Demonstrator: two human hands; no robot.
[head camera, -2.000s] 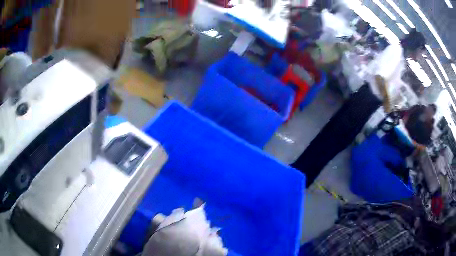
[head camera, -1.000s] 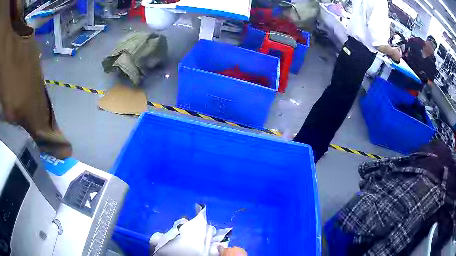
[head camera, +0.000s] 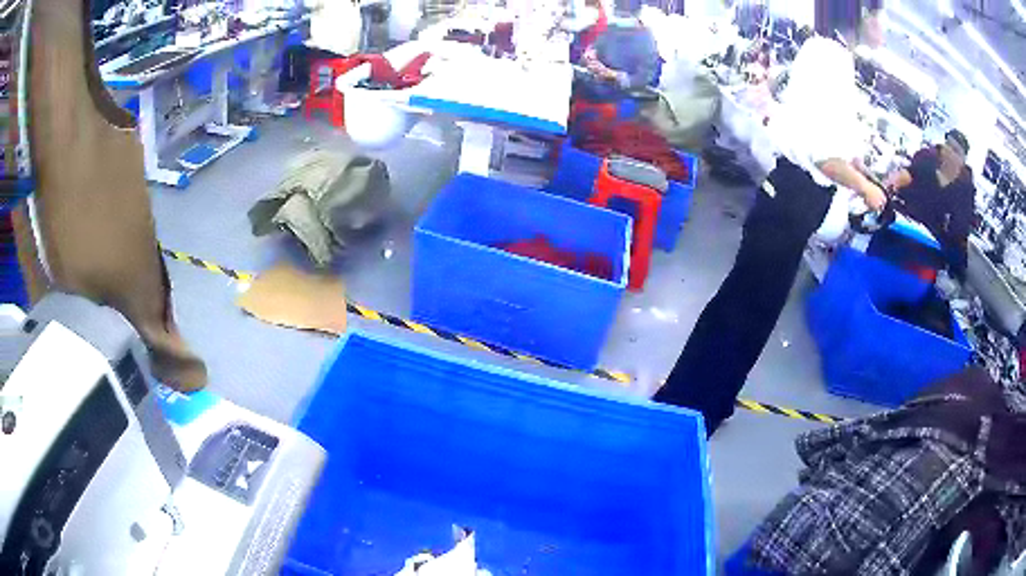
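Observation:
Small pale sewn pieces (head camera: 450, 559) lie low in the large blue plastic bin (head camera: 518, 433), cut off by the bottom edge of the picture. A small dark tip sticks up from them. The white industrial sewing machine (head camera: 242, 518) with a grey control panel is at the lower left, beside the bin. Neither of my hands is in view. Whether a hand touches the pale pieces below the picture edge is hidden.
A brown panel (head camera: 96, 191) hangs at the left. A second blue bin (head camera: 512, 293) holds red cloth. Behind are a red stool (head camera: 639, 219), olive cloth (head camera: 321, 208) on the floor, and a person in black trousers (head camera: 743, 298). Plaid cloth (head camera: 883, 489) lies at right.
The view has tilted up, so the bin and pale pieces sit lower. Fingers seen at the pale pieces a second ago are out of the picture.

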